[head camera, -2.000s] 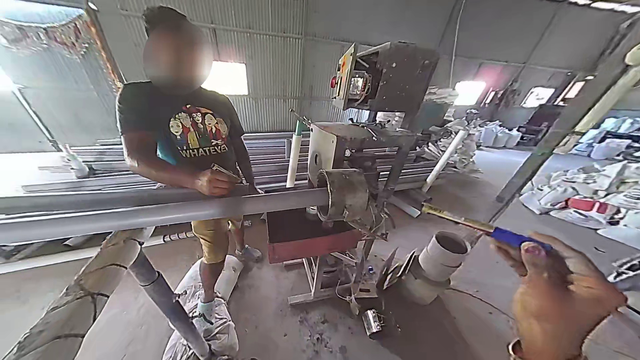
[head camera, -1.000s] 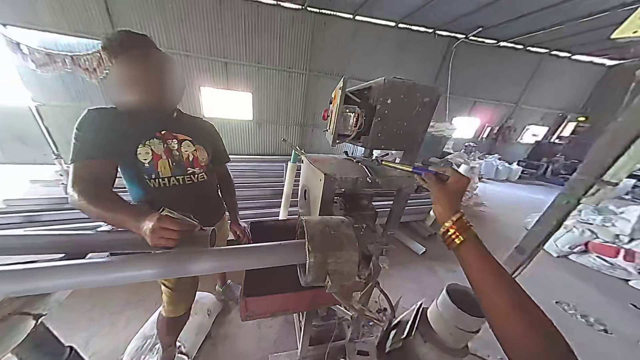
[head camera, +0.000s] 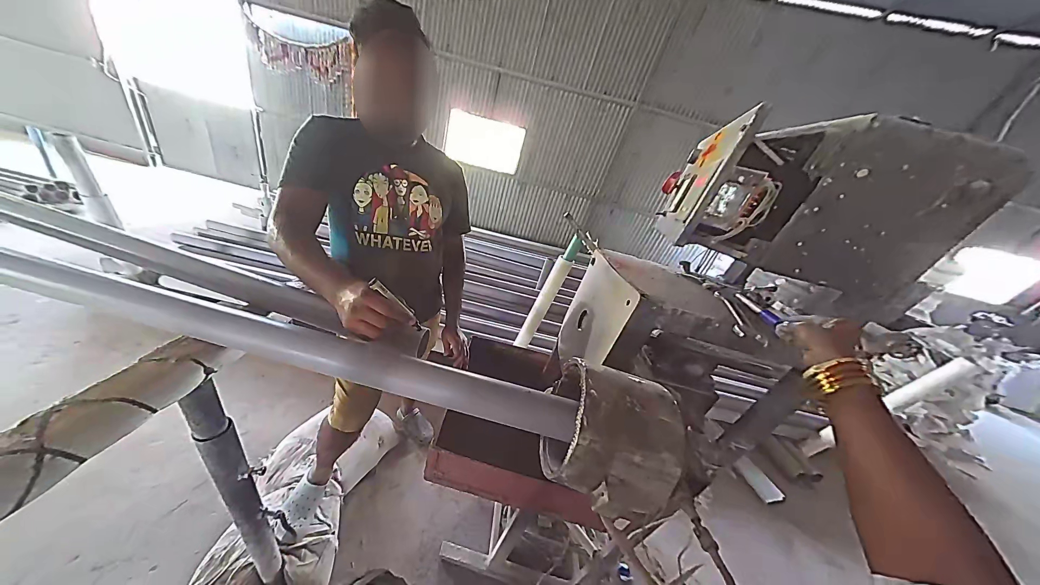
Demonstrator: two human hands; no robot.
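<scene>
My right hand [head camera: 821, 340], with gold bangles at the wrist, reaches over the top of the machine [head camera: 674, 284]. It touches a blue-handled tool [head camera: 760, 313], whose far end lies among other tools there; whether the fingers still grip it is unclear. My left hand is out of the picture. A long grey plastic pipe [head camera: 357, 357] runs from the left into the machine's round metal drum [head camera: 630, 439]. Behind it a second grey pipe [head camera: 203, 272] ends beside a co-worker [head camera: 390, 219], who holds a small flat object [head camera: 392, 302] at its end.
An open control box [head camera: 861, 195] with exposed wiring hangs over the machine. Below the drum sits a red metal tray [head camera: 512, 487]. A pipe post [head camera: 231, 479] rises at the lower left, near filled sacks [head camera: 292, 504]. Stacked grey pipes [head camera: 487, 276] lie along the back.
Two seconds ago my right hand held the blue-handled tool up at the right, away from the machine; now hand and tool are at the machine's top. The view has swung left.
</scene>
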